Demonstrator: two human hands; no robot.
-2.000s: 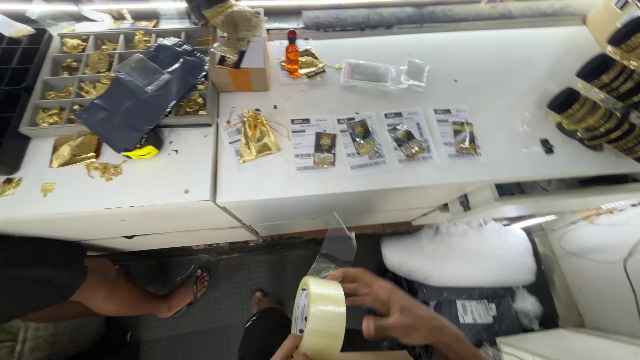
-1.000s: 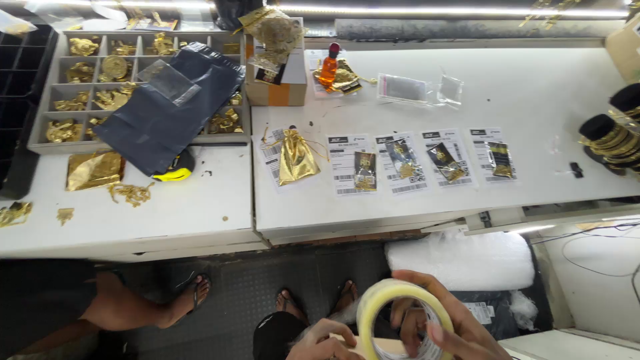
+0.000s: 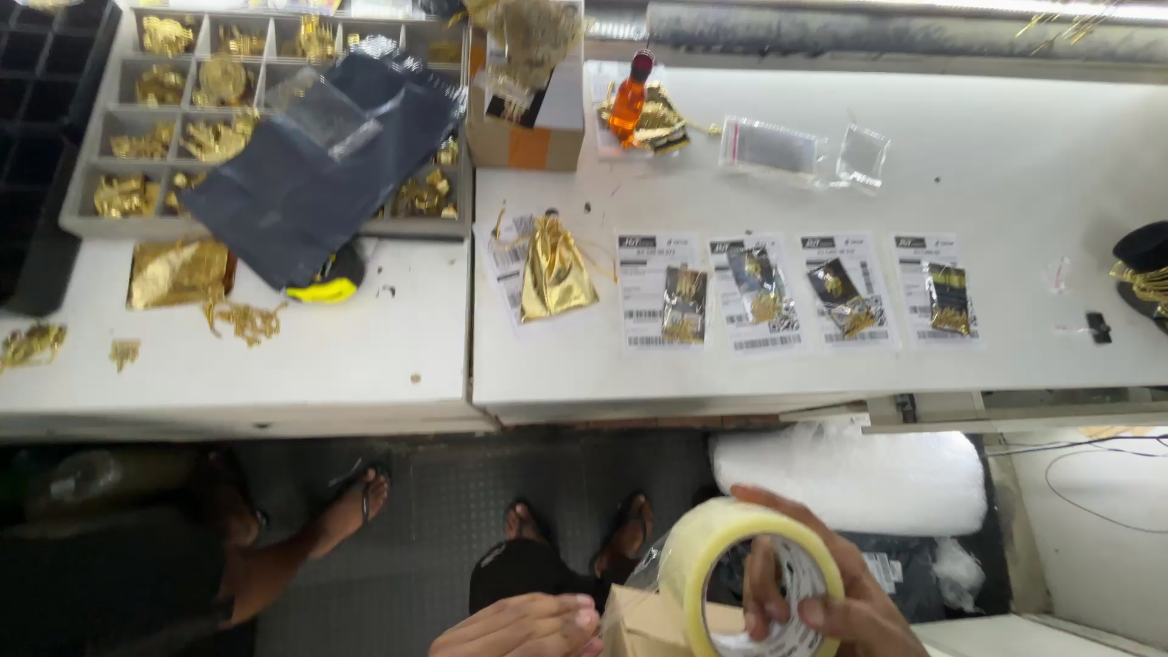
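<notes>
My right hand [image 3: 858, 593] grips a roll of clear packing tape [image 3: 684, 566], with fingers inside its core. A strip of clear film runs from the roll down toward a cardboard box [image 3: 639, 620] at the bottom edge. My left hand [image 3: 525, 628] lies at the left side of that box, fingers together; whether it presses the box or the tape I cannot tell. Beyond, on the white counter, small packets of gold jewelry [image 3: 684, 304] lie on printed labels [image 3: 643, 274], and a gold drawstring pouch [image 3: 554, 274] rests on another label.
A compartment tray [image 3: 82, 196] of gold jewelry stands on the left counter, partly under a dark plastic mailer [image 3: 310, 173]. A cardboard box [image 3: 525, 146] and an orange bottle [image 3: 628, 105] are at the back. Another person's leg [image 3: 292, 547] is at lower left. A white wrapped roll [image 3: 858, 479] lies below the counter.
The tape roll turned from side-on until its open core faced the view, then came nearer the cardboard box. More of the box shows now. The view has shifted left.
</notes>
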